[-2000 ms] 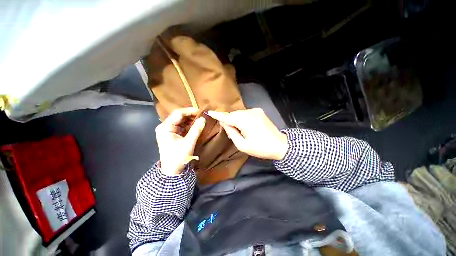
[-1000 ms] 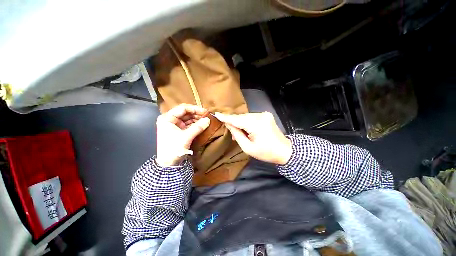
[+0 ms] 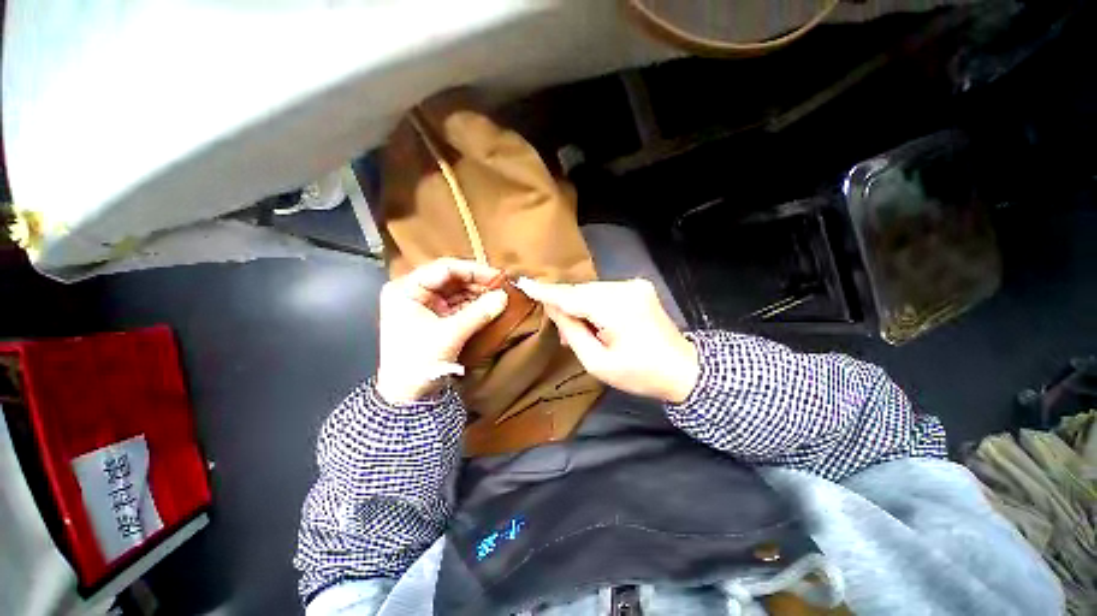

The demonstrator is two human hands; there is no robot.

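A tan-brown bag body (image 3: 523, 199) lies bunched over my lap, its far end under the white table edge, with a narrow pale line along it. My left hand (image 3: 431, 325) pinches an orange-brown leather trim band (image 3: 510, 315) between thumb and fingers. My right hand (image 3: 620, 331) is at the same spot, its fingertips closed on something very thin. What it is cannot be made out. The fingertips of both hands nearly touch.
A white-covered table (image 3: 241, 108) stands ahead and to the left, a tan strap (image 3: 734, 46) at its edge. A red bin (image 3: 118, 421) with a white label is on the left. A clear plastic tub (image 3: 924, 241) is on the right, beside a dark tray (image 3: 770, 267).
The view has shifted slightly, and more of the tan strap shows at the top. Both hands stay at the trim with nearly the same grip.
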